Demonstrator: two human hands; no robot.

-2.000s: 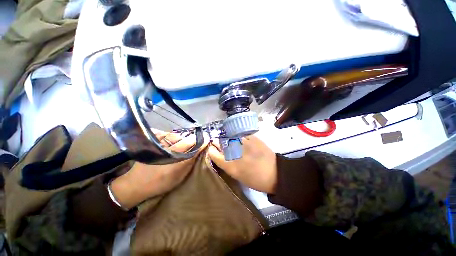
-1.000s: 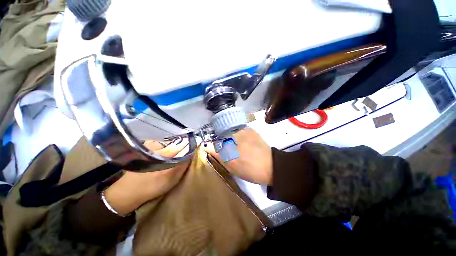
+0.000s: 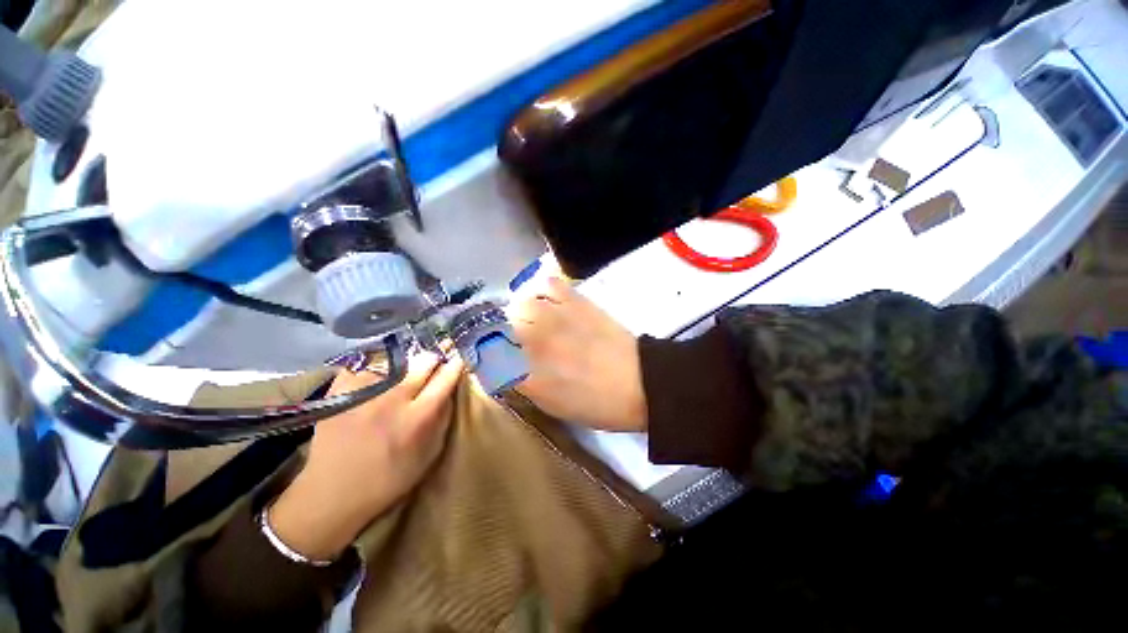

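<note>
The khaki fabric (image 3: 476, 519) runs from the presser foot with its grey-blue guard (image 3: 499, 361) down towards my lap, with a dark-edged seam along its right side. My left hand (image 3: 377, 433) holds the fabric just left of the foot, its fingertips close to the needle area. My right hand (image 3: 581, 359) lies just right of the foot, behind the guard; its fingers are bent, and whether they grip the cloth is hidden. The white sewing machine (image 3: 272, 111) stands above both hands, with a round grey knob (image 3: 369, 294) and a curved metal guard (image 3: 149, 414).
Scissors with a red loop (image 3: 724, 262) and an orange loop lie partly behind a dark glossy slab (image 3: 619, 148) on the machine arm. Brown scraps (image 3: 933, 213) lie on the table at right. A ruler strip (image 3: 703, 497) marks the front edge. Khaki cloth hangs at left.
The view has shifted and come closer, so the machine head sits further left. More of the scissors' loops shows. Both hands remain beside the foot, and the right hand's knuckles show more clearly.
</note>
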